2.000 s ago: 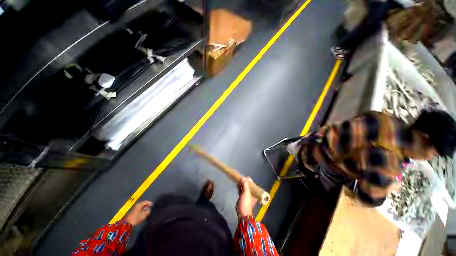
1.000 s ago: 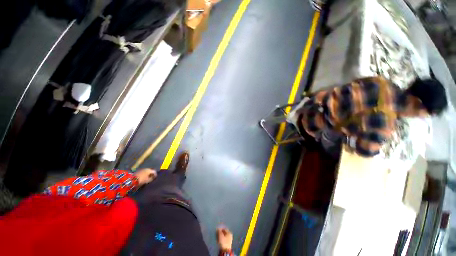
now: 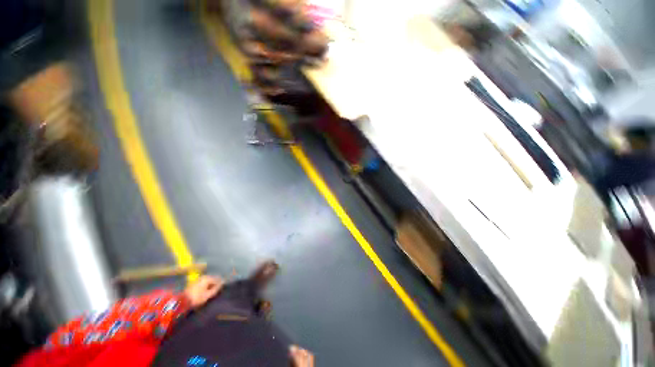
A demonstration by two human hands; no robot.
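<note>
The view is blurred. My left hand is low in the picture at the edge of my dark apron. Its fingers are closed at the right end of a thin tan cardboard tube, which points left across the yellow floor line. The exact grip is blurred. My right hand is small and cut off by the bottom edge. No object shows in it, and its finger pose is unclear.
A long white table runs along the right, bearing a black strap bundle and a tan stick. A blurred seated person is at its far end. A rack with a white roll or stack stands left.
The view has turned right, bringing more of the white table in. The tube passed from my right hand to my left between the two earlier frames, and now swings out to the left.
</note>
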